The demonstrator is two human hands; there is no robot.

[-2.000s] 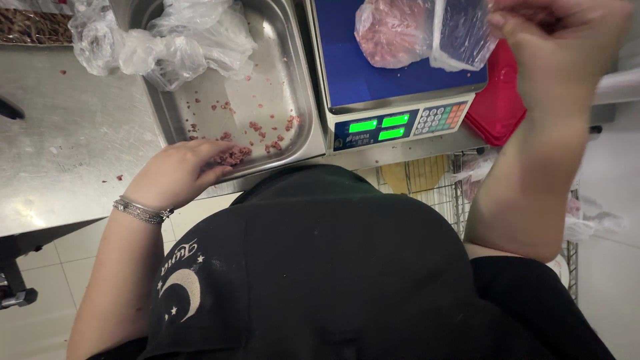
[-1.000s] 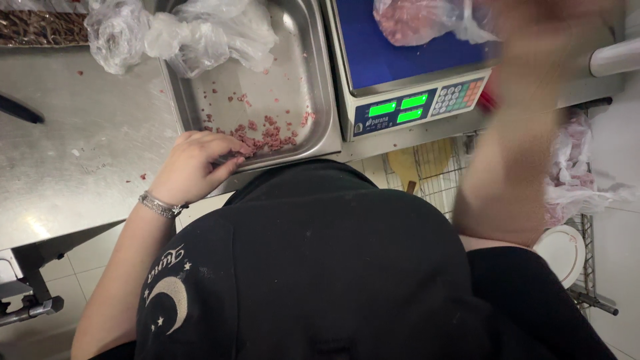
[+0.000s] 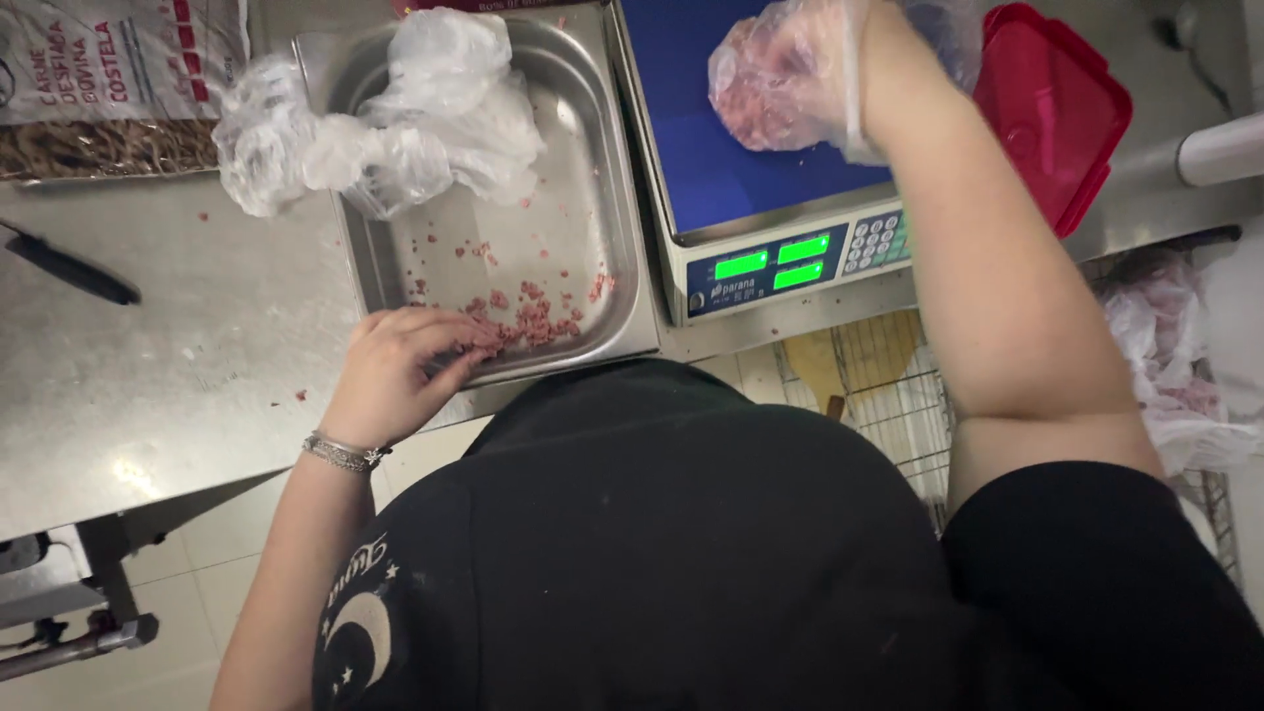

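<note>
My left hand point(image 3: 410, 360) is at the near left corner of a steel pan point(image 3: 640, 296), its fingertips closed on some raw ground meat point(image 3: 533, 321) scattered there. Crumpled clear plastic bags point(image 3: 449, 99) lie over the pan's far left part. To the right stands a digital scale point(image 3: 691, 178) with a blue platform and lit green displays. On it lies a clear plastic bag of ground meat point(image 3: 746, 99). My right hand point(image 3: 820, 59) is inside this bag, the plastic around my wrist; whether its fingers grip the meat is hard to tell.
A red plastic lid point(image 3: 1047, 128) lies right of the scale. A black-handled utensil point(image 3: 74, 267) rests on the steel table point(image 3: 178, 365) at left, below a printed bag of shredded meat point(image 3: 109, 148). Below right are a wire rack point(image 3: 908, 425) and more plastic bags point(image 3: 1175, 365).
My right hand has gone from above the bag's right side to inside it. My left hand remains at the pan's near corner, where more meat crumbs lie than two seconds ago.
</note>
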